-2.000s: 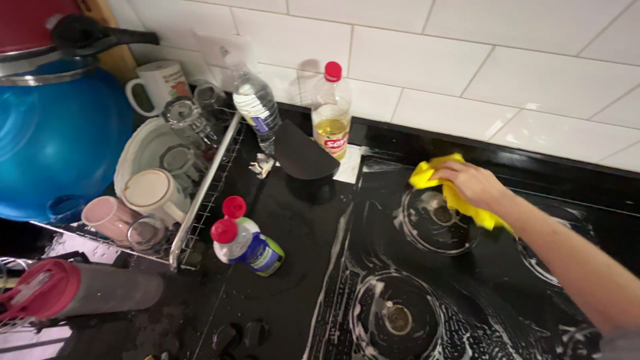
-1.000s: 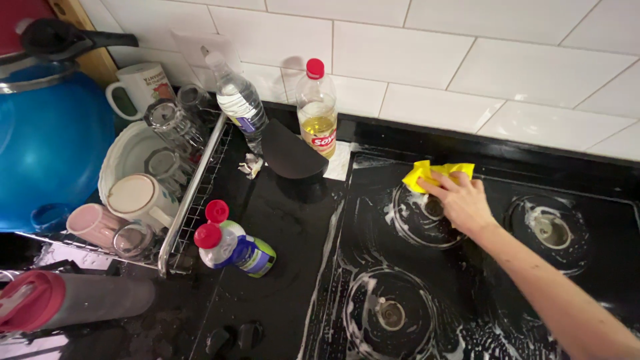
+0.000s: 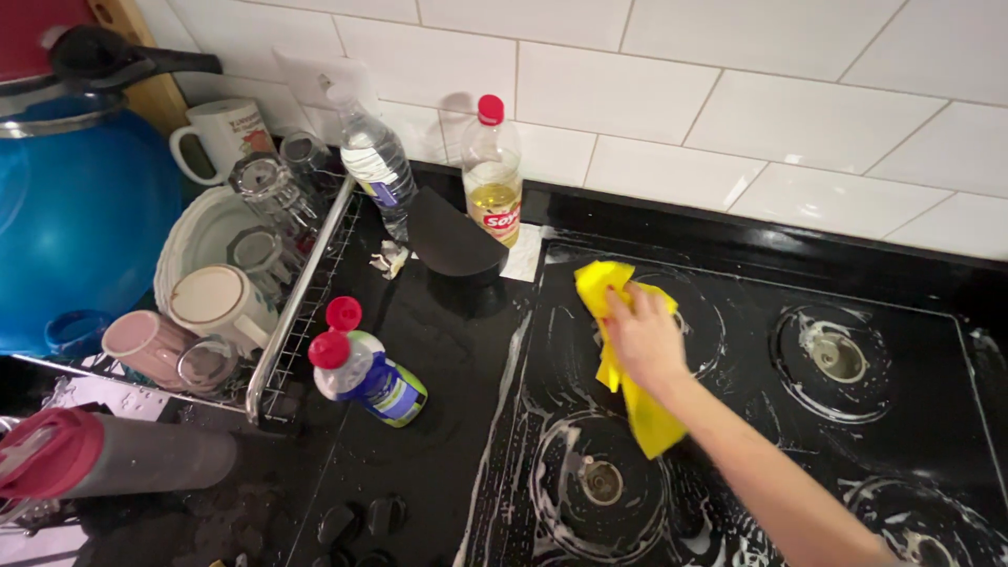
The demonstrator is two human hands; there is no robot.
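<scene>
My right hand [image 3: 647,335] presses a yellow cloth [image 3: 657,417] onto the black glass cooktop [image 3: 740,346], over the rear left burner area. The cloth hangs out beneath my palm toward the front left burner base [image 3: 602,480]. White suds streak the cooktop and ring the burners, which have no grates on them. Right of my hand lies the rear right burner base [image 3: 836,354]. A dish soap bottle with a red flip cap [image 3: 378,378] is on the counter to the left. My left hand is out of view.
A soy oil bottle [image 3: 494,189], a clear plastic bottle [image 3: 378,169] and a black curved piece [image 3: 455,240] stand by the tiled wall. At left are a wire dish rack [image 3: 303,303] with mugs and glasses, and a pink-lidded bottle [image 3: 134,455]. Black knobs [image 3: 386,516] lie near the front.
My right hand has moved with the yellow cloth from the back edge of the rear left burner to its left side. The cloth, bunched a second ago, now trails out toward the front.
</scene>
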